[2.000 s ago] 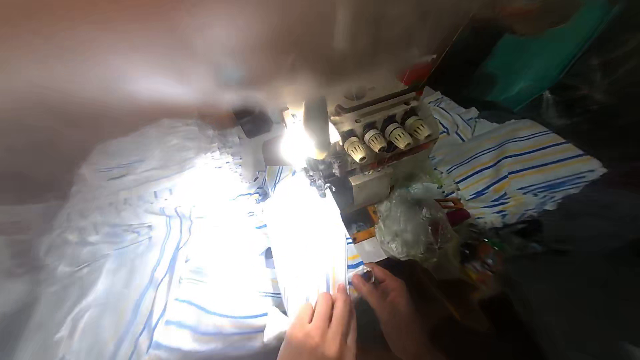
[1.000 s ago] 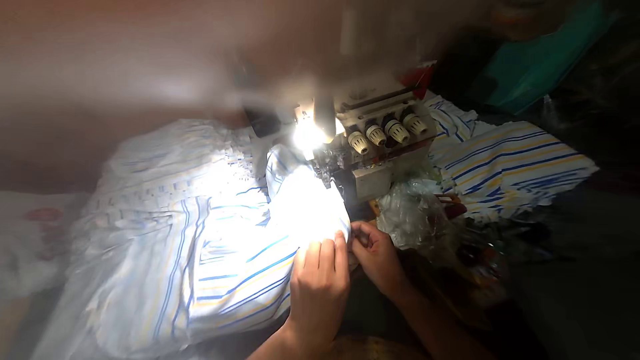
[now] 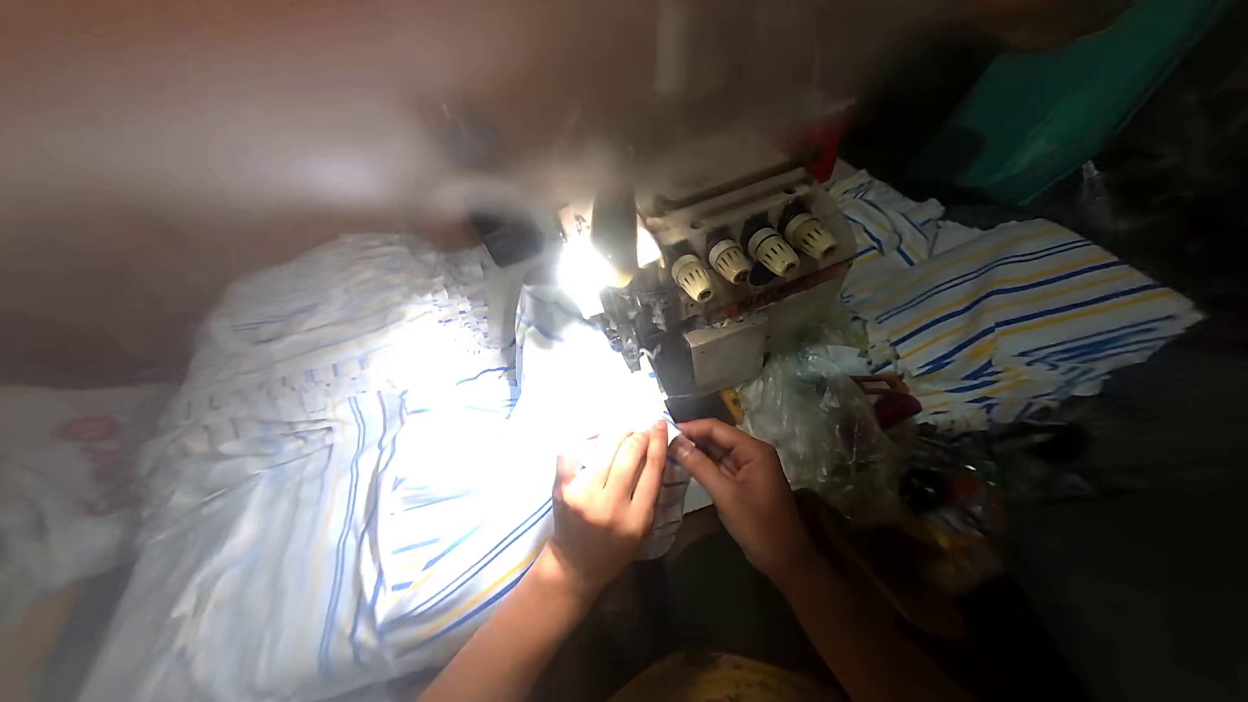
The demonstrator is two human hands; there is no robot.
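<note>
A serger-type sewing machine (image 3: 726, 356) with a row of several cream tension dials (image 3: 773, 252) stands at the centre, its lamp glaring over the needle area. White fabric with blue and yellow stripes (image 3: 468, 556) spreads from the presser foot to the left and toward me. My left hand (image 3: 609, 497) lies on this fabric just in front of the foot, fingers together and pressing it flat. Beside it, my right hand (image 3: 736, 478) pinches the fabric's right edge between thumb and index finger. Glare hides the seam and much of the cloth near the needle.
Another pile of striped fabric (image 3: 1014, 312) lies right of the machine. A crumpled clear plastic bag (image 3: 814, 419) sits by the machine's front right, with small dark items near it. A white plastic bag (image 3: 68, 487) is at the far left, and a green sheet (image 3: 1053, 107) is at the upper right.
Both hands have shifted toward the machine since the earliest frame, and the striped cloth at the left has changed its folds. The view has moved slightly.
</note>
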